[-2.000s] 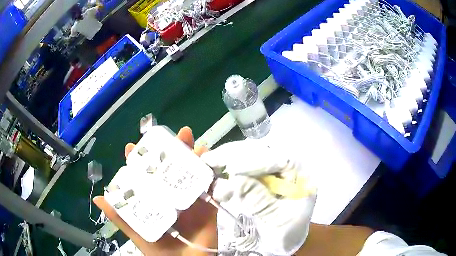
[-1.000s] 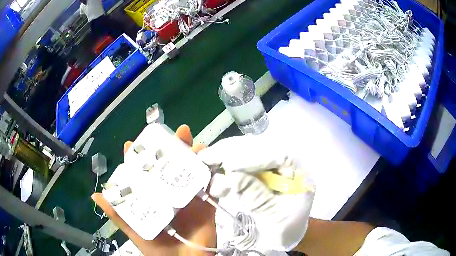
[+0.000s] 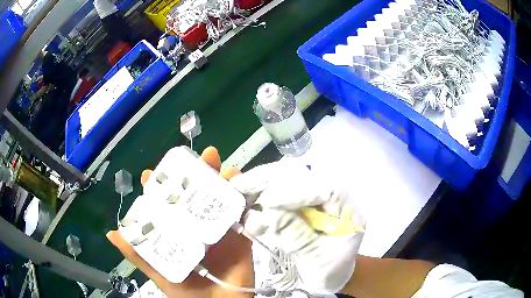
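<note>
My left hand (image 3: 227, 256), bare, holds two white power adapters (image 3: 201, 201) side by side, metal pins and grey printing facing up. Their thin white cords (image 3: 279, 265) run to a folded bundle beside the palm. My right hand (image 3: 308, 233), in a white glove, has a yellow strip-like piece (image 3: 329, 221) in its fingers, and its fingertips are at the right edge of the adapters. Whether they touch the adapters is unclear.
A clear bottle (image 3: 283, 122) stands at the edge of the green belt (image 3: 233, 75). A blue tote (image 3: 402, 125) of adapters and cords is at right, by the white table cover (image 3: 396, 180). Corded adapters (image 3: 190, 124) lie on the belt. Another blue tote (image 3: 125, 107) is beyond it.
The adapters on the belt have moved up and to the right in the view. Both hands keep nearly the same place and hold. A small blue piece now shows beside the glove.
</note>
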